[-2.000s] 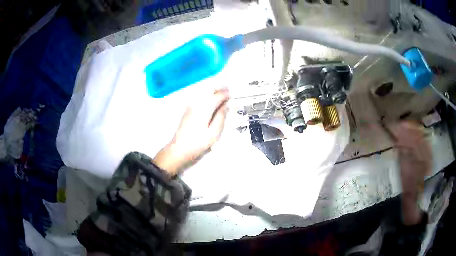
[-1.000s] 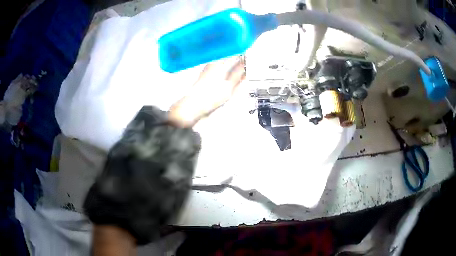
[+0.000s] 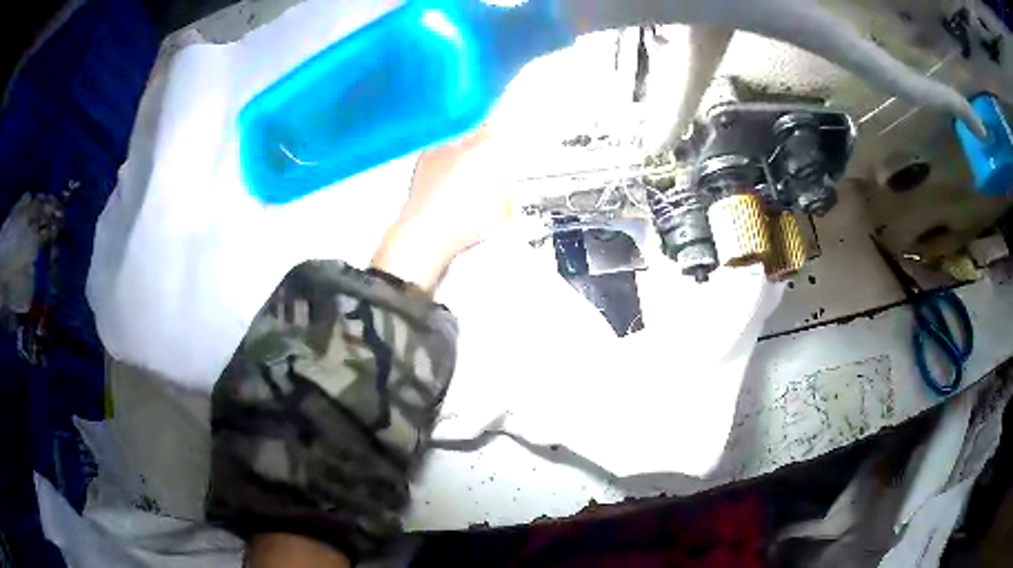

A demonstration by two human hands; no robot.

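White fabric [image 3: 600, 411] lies over the table, strongly glared out, around the dark plate and slide covers [image 3: 600, 272]. My left hand [image 3: 444, 211], in a camouflage sleeve, rests on the fabric left of the needle area. Its fingers are washed out by glare and partly behind the blue lamp head [image 3: 367, 100], so their grip cannot be told. The dark feed assembly [image 3: 766, 150] with two brass ribbed cylinders [image 3: 755, 235] stands right of the needle area. My right hand is not in view.
Blue-handled scissors [image 3: 942, 338] lie at the right of the table [image 3: 828, 411], beside a small yellowish part [image 3: 964, 266]. A blue clip [image 3: 985, 144] holds the lamp's pale arm. White cloth hangs at lower left [image 3: 83, 516].
My right hand was over the right of the table and has left the picture, uncovering the scissors. The lamp looks larger and nearer. My left hand stays on the fabric near the needle area.
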